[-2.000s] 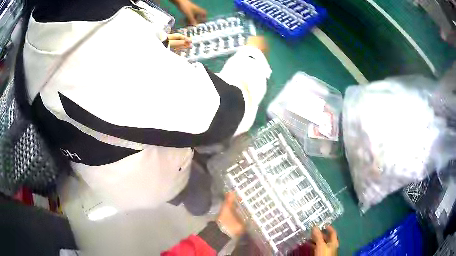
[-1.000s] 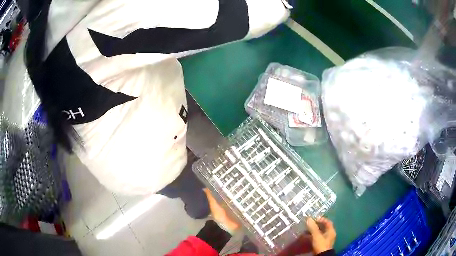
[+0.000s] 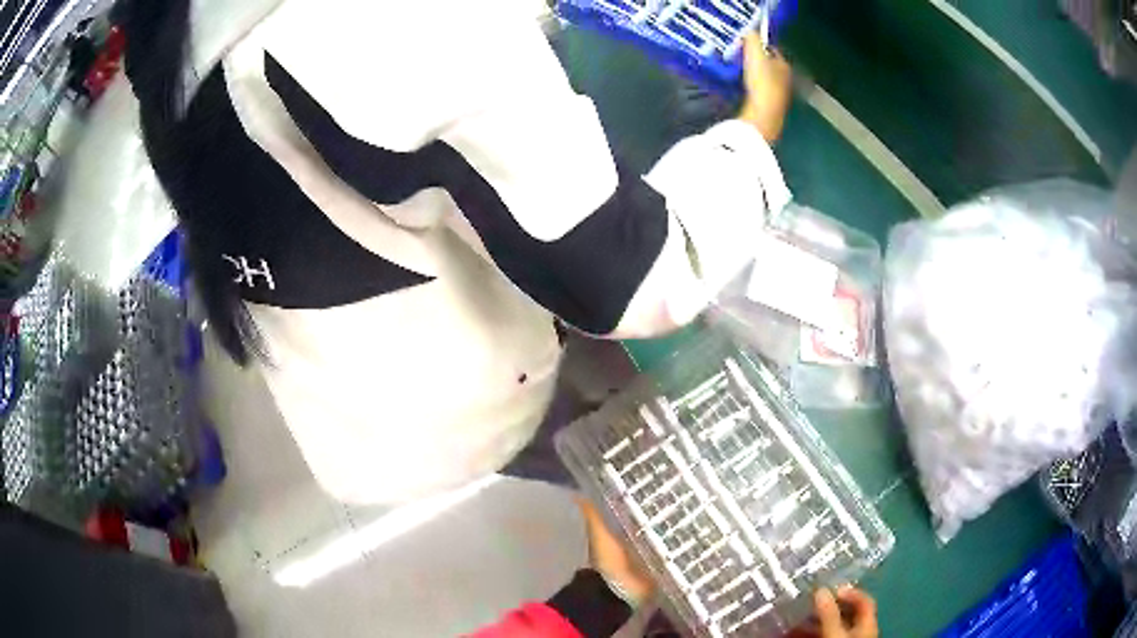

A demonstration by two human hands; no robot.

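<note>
A clear tray of rod-shaped parts [image 3: 736, 499] lies slanted at the lower middle, over the near edge of the green bench. Its two columns hold white and silvery rods. My left hand [image 3: 614, 548] holds the tray's left long side; its fingertips are partly hidden. My right hand [image 3: 845, 613] grips the tray's lower right corner, with thumb and fingers showing at the picture's bottom edge. Behind the tray are clear lidded boxes [image 3: 829, 384] with white and red-framed labels, partly hidden by another person's sleeve.
A person in a white and black jacket [image 3: 412, 374] stands close at left, one hand on a blue tray of rods [image 3: 698, 44]. A bulging clear bag [image 3: 1010, 337] is at right, a blue tray [image 3: 1029, 611] at lower right. Stacked grey trays [image 3: 106, 386] stand at far left.
The other person's arm has come back into view, reaching to the blue tray at the top. The view has shifted; my hands still hold the clear tray.
</note>
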